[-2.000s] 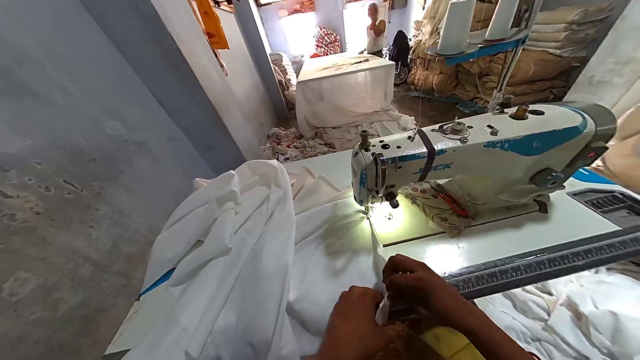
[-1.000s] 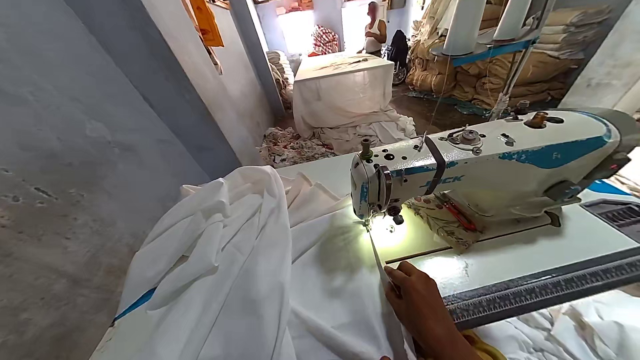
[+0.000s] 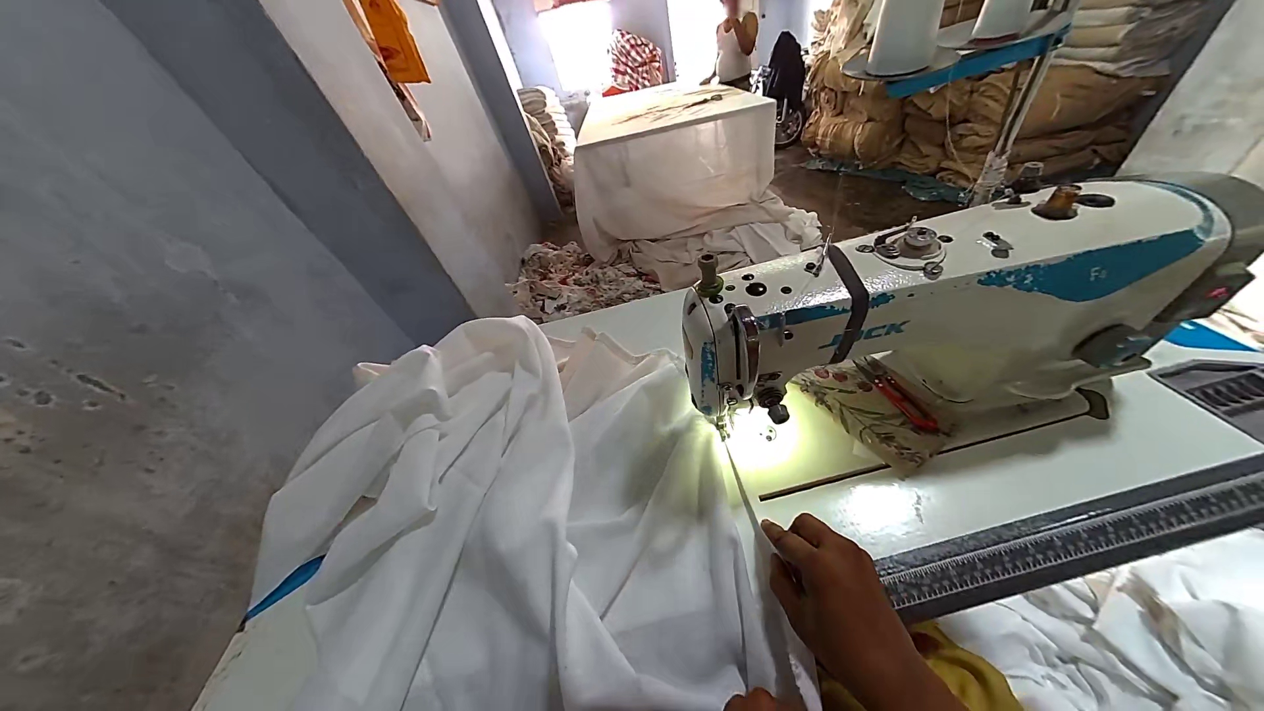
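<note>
White fabric (image 3: 494, 513) lies bunched over the left of the sewing table, and its right edge runs under the lit needle area of a Jack sewing machine (image 3: 948, 286). My right hand (image 3: 825, 583) pinches that folded edge between thumb and fingers, a little below the presser foot. At the bottom edge of the view only a small part of my left hand (image 3: 758, 701) shows, by the lower end of the same edge; its grip is hidden. Red-handled snips (image 3: 901, 397) rest on a patterned cloth (image 3: 869, 420) beneath the machine arm.
A measuring scale (image 3: 1076, 528) runs along the table's front edge, with more white cloth (image 3: 1136, 622) below it. Thread cones (image 3: 904, 39) stand on a rack behind the machine. Beyond are a cloth-draped table (image 3: 681, 148), fabric scraps (image 3: 583, 281), stacked sacks (image 3: 1037, 109) and a person (image 3: 734, 44) standing.
Two seconds ago both hands were together at the fabric edge. My left hand has since moved down toward the bottom of the view, while my right hand remains at the edge.
</note>
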